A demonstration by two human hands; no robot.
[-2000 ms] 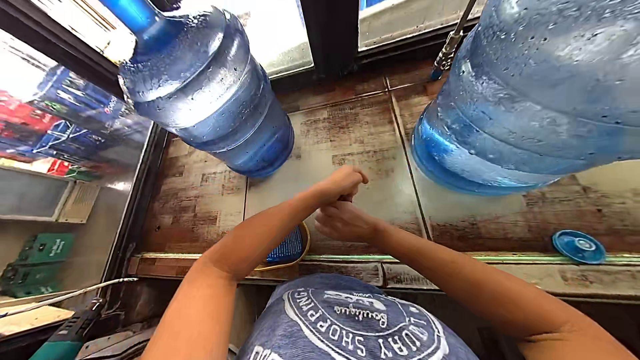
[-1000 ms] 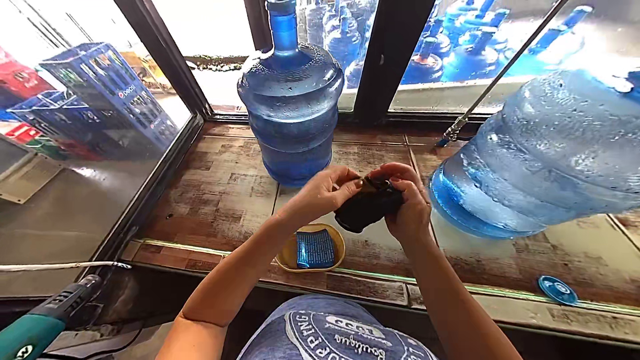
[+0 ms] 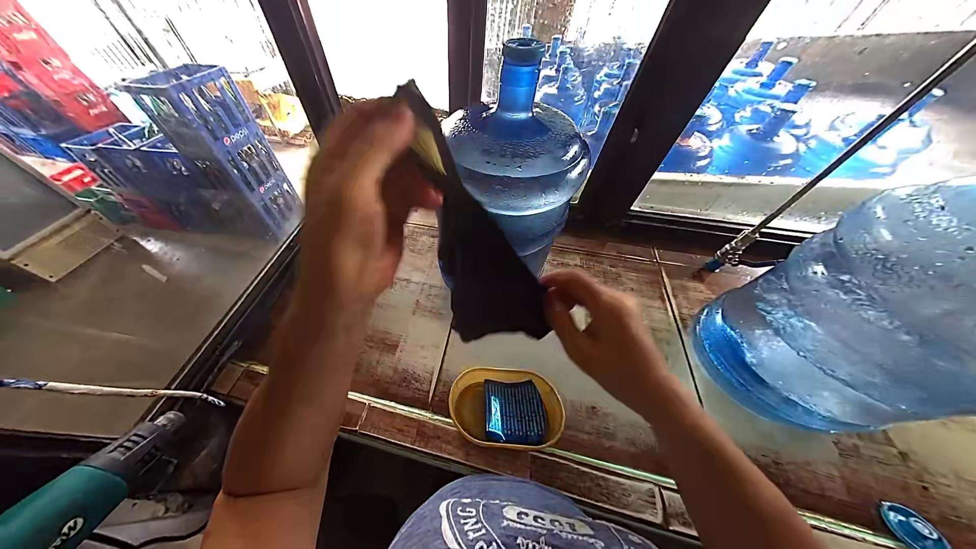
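Note:
A black cloth [image 3: 488, 267] is stretched between my hands, in front of a filled blue water jug [image 3: 518, 160] that stands upright by the window. My left hand [image 3: 366, 191], raised and slightly blurred, grips its upper end, where a small yellowish patch shows. With thumb and fingers, my right hand [image 3: 587, 313] pinches the lower right corner. Below the cloth, a yellow oval bowl [image 3: 463, 431] holds blue printed plastic pieces [image 3: 515, 412]. At the right a second large blue jug [image 3: 846, 305] leans into view.
A teal heat gun [image 3: 76, 492] lies at the lower left near a whitish cord [image 3: 107, 390]. A blue cap [image 3: 913, 526] rests at the lower right. A metal rod with a fitting [image 3: 736, 248] stands beside the right jug. Crates [image 3: 221, 145] and several jugs [image 3: 762, 114] are behind the glass.
The black cloth, bunched in both hands one second ago, is now spread out. My left hand has risen, while my right hand holds the lower corner.

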